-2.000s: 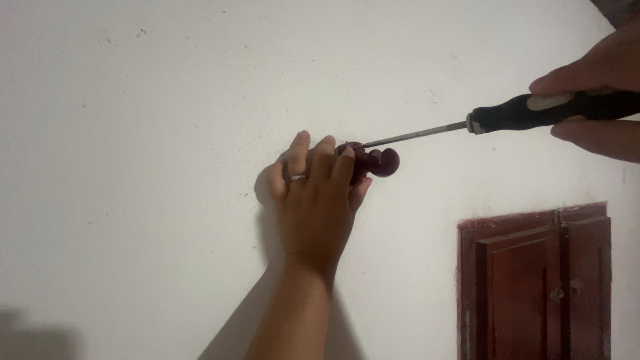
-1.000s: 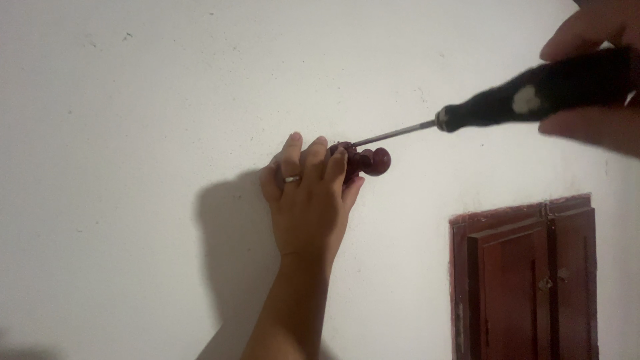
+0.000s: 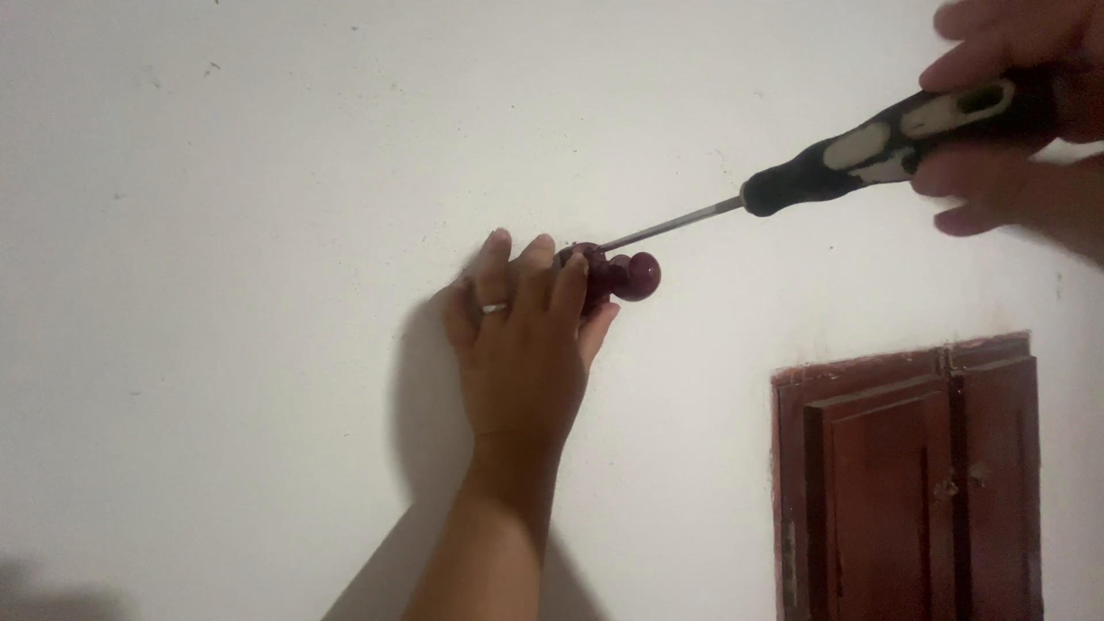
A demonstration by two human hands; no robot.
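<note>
With a ring on one finger, my left hand (image 3: 526,345) presses a dark red, glossy knobbed fitting (image 3: 636,276) against a white wall. Its round knob sticks out to the right of my fingers; the part under the fingers is hidden. A screwdriver (image 3: 802,183) with a black and pale handle slants down to the left, its metal shaft tip at the upper edge of the fitting. My right hand (image 3: 1009,121) is around the rear of the handle at the upper right, fingers loosely spread about it. The screw head, if any, cannot be made out.
The white wall (image 3: 216,285) fills most of the view and bears small marks and specks. A dark red wooden shutter or cabinet door (image 3: 893,492) with panels is set into it at the lower right. Shadows of the left hand and arm fall on the wall.
The screwdriver's handle has turned, showing different pale patches, and the tool now slants more steeply. My right hand's fingers have shifted and loosened on the handle. My left hand stays on the fitting.
</note>
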